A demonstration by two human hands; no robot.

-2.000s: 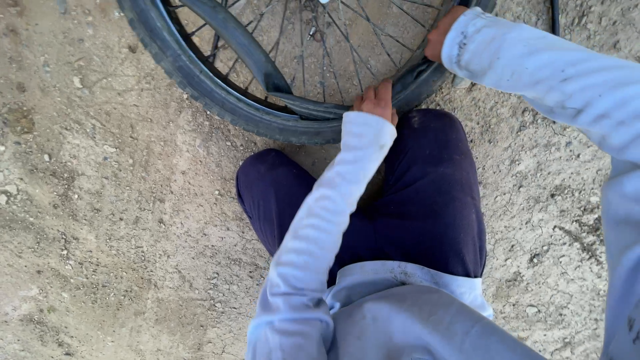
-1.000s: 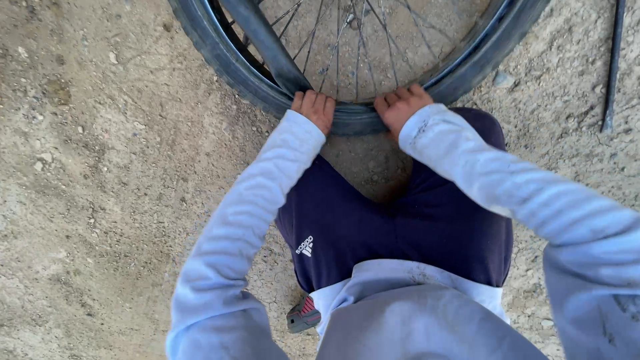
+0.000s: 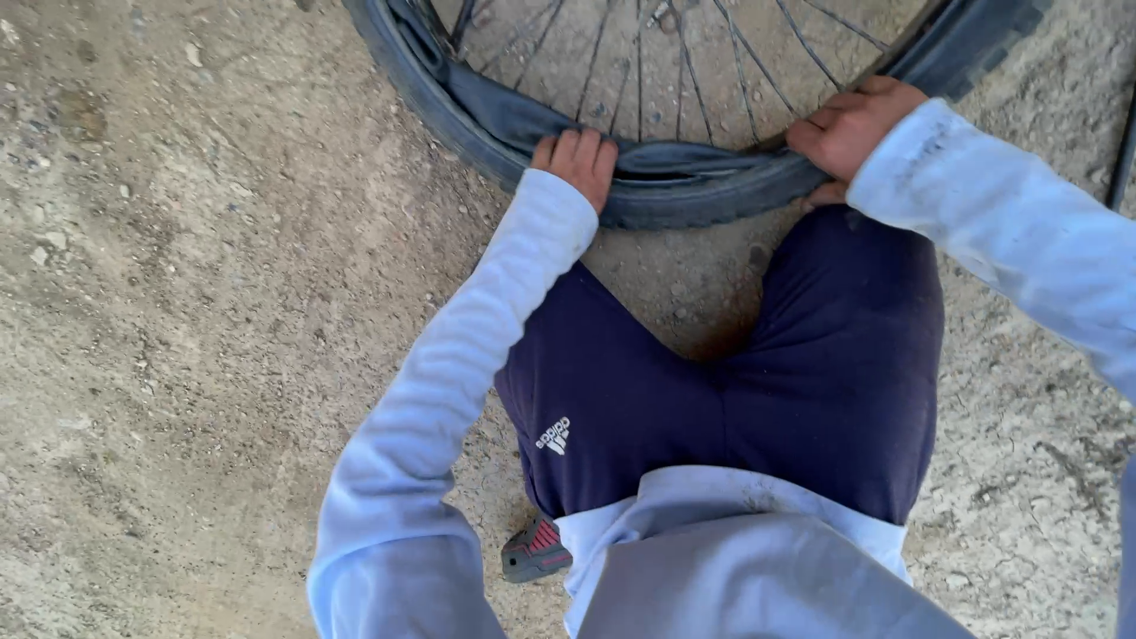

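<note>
A spoked bicycle wheel with a black rubber tire (image 3: 674, 206) lies at the top of the head view, its upper part out of frame. A flattened black inner tube (image 3: 510, 111) runs along the inner side of the tire, partly outside it at the left and bottom. My left hand (image 3: 579, 166) has its fingers over the tube and the tire's inner edge at the lower left. My right hand (image 3: 854, 133) grips the tire and rim at the lower right, fingers on the inner edge and thumb near the outer side. Thin metal spokes (image 3: 639, 71) show between the hands.
Dry, gritty ground (image 3: 222, 355) lies around the wheel. My knees in dark trousers (image 3: 834, 373) are close below the tire, the right one next to my right hand. A thin dark rod (image 3: 1124, 151) lies at the right edge. A grey and red shoe (image 3: 537, 552) shows beside my hip.
Both hands were close together at the bottom of the tire one second ago; now they are farther apart, the right one farther right along the rim. More tube shows between them.
</note>
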